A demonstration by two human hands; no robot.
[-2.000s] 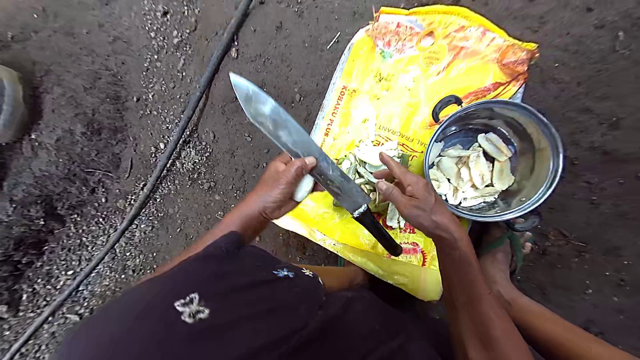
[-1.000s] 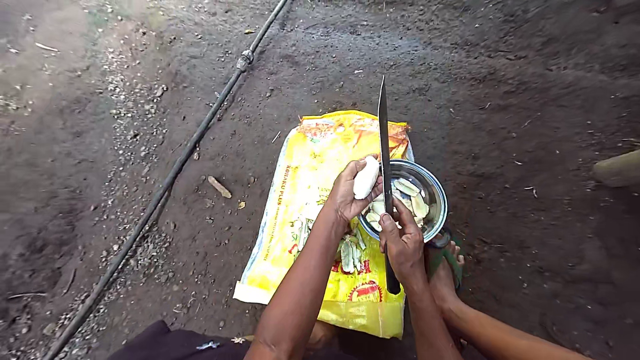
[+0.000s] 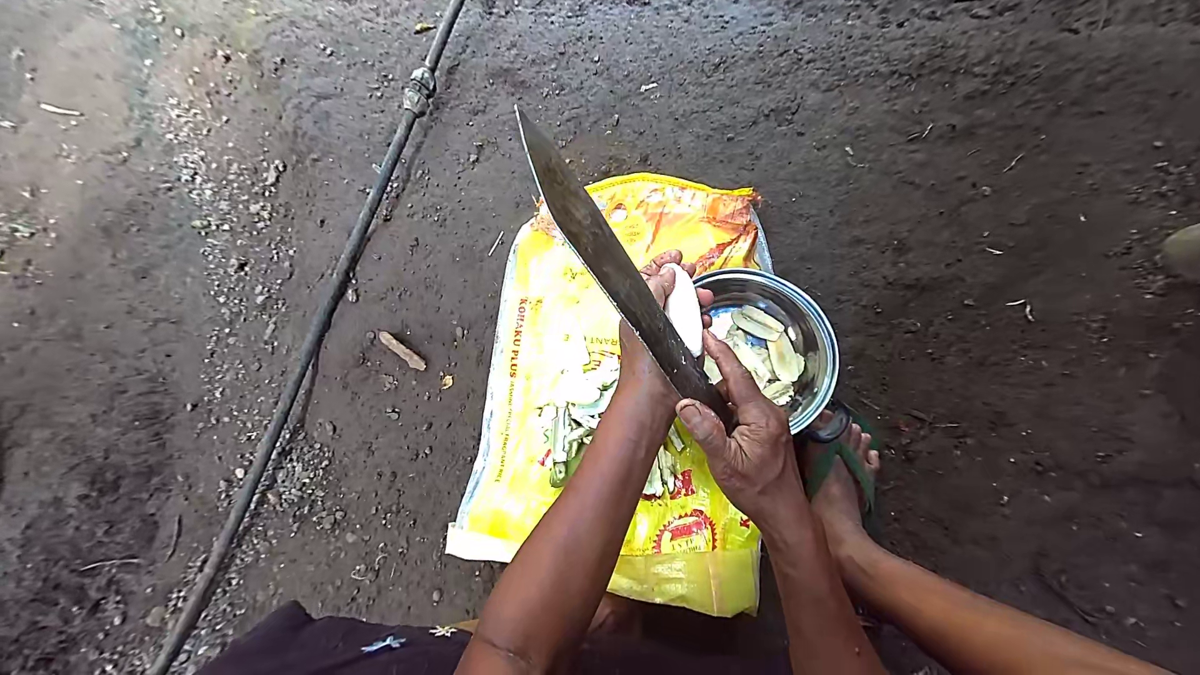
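My left hand (image 3: 667, 281) holds a pale, peeled oblong piece of produce (image 3: 683, 309) over the near side of a metal pot (image 3: 823, 347). My right hand (image 3: 745, 436) grips a large machete (image 3: 600, 239) low down, its dark blade slanting up and left across my left wrist and beside the pale piece; its handle is hidden by my right hand. Pale cut slices (image 3: 786, 358) lie inside the pot. Pale and greenish peelings (image 3: 577, 403) are heaped on a yellow printed plastic sack (image 3: 516, 469), partly behind my left forearm.
Dark bare ground (image 3: 984, 281) surrounds the sack. A black hose (image 3: 323, 309) with a joint runs along the left, near a small wood piece (image 3: 401, 350). My foot in a green-strapped sandal (image 3: 844, 469) is just below the pot. A rounded object shows at the right edge.
The machete has gone from nearly upright to leaning left, across my left wrist. Two seconds ago, my left hand with the pale piece was left of the sack's peelings; it is now beside the pot.
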